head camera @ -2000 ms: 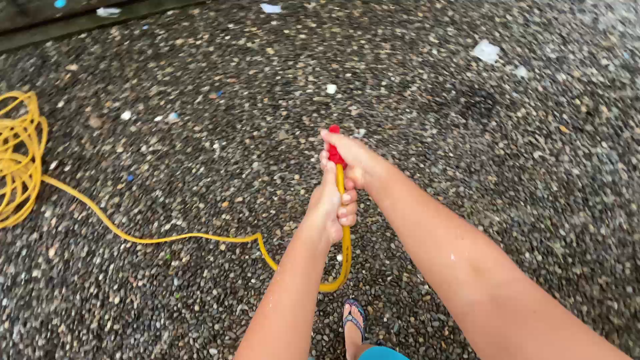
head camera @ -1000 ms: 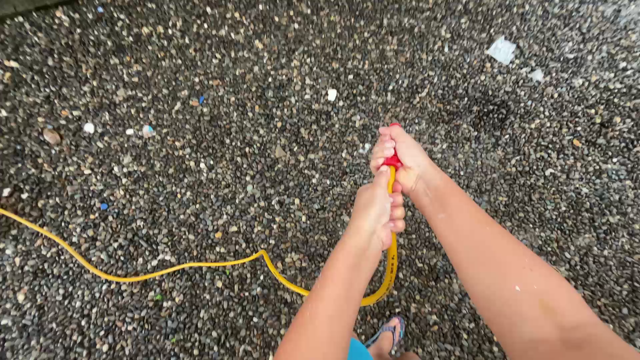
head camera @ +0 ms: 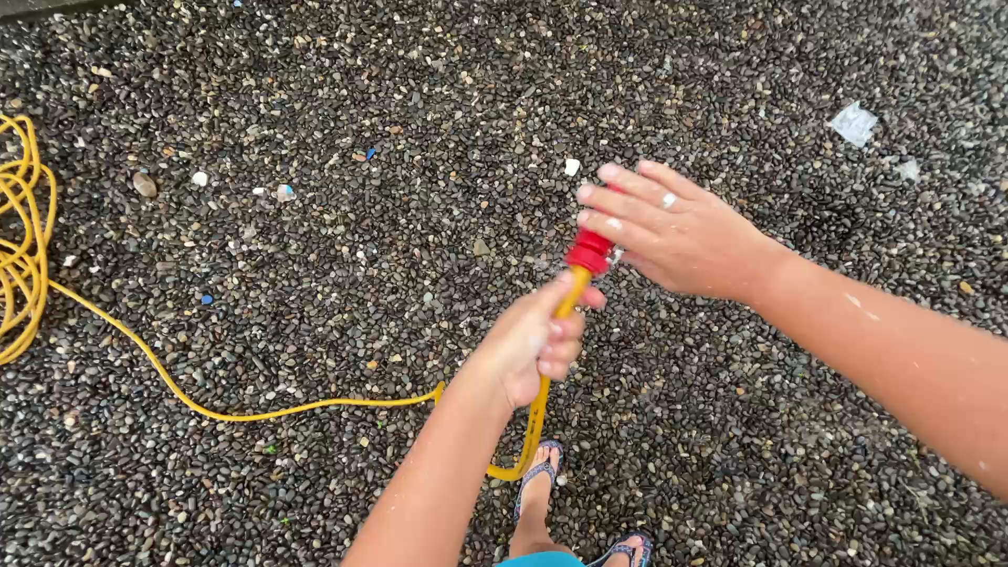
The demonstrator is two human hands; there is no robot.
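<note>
My left hand point(head camera: 535, 339) is closed around a yellow hose point(head camera: 538, 409) just below its red nozzle point(head camera: 591, 250). Above and to the right, my right hand point(head camera: 669, 224) lies over the upper part of the nozzle, its fingers straight and slightly spread; whether the palm touches it is hidden. White flecks, perhaps foam or water, show on both hands and the right forearm. From the left hand the hose bends down in a loop by my foot, kinks, and runs left along the pebbles to a tangled coil point(head camera: 27, 260) of the same hose.
Small dark pebbles point(head camera: 315, 488) cover the ground. A crumpled piece of clear plastic point(head camera: 854, 124) lies at the upper right. A pale edge point(head camera: 55, 8) crosses the top left corner. My feet in patterned flip-flops point(head camera: 539, 472) stand at the bottom.
My right hand has loosened from its closed grip at the nozzle; its fingers are now extended over it. The left hand still grips the hose. More of the red nozzle shows.
</note>
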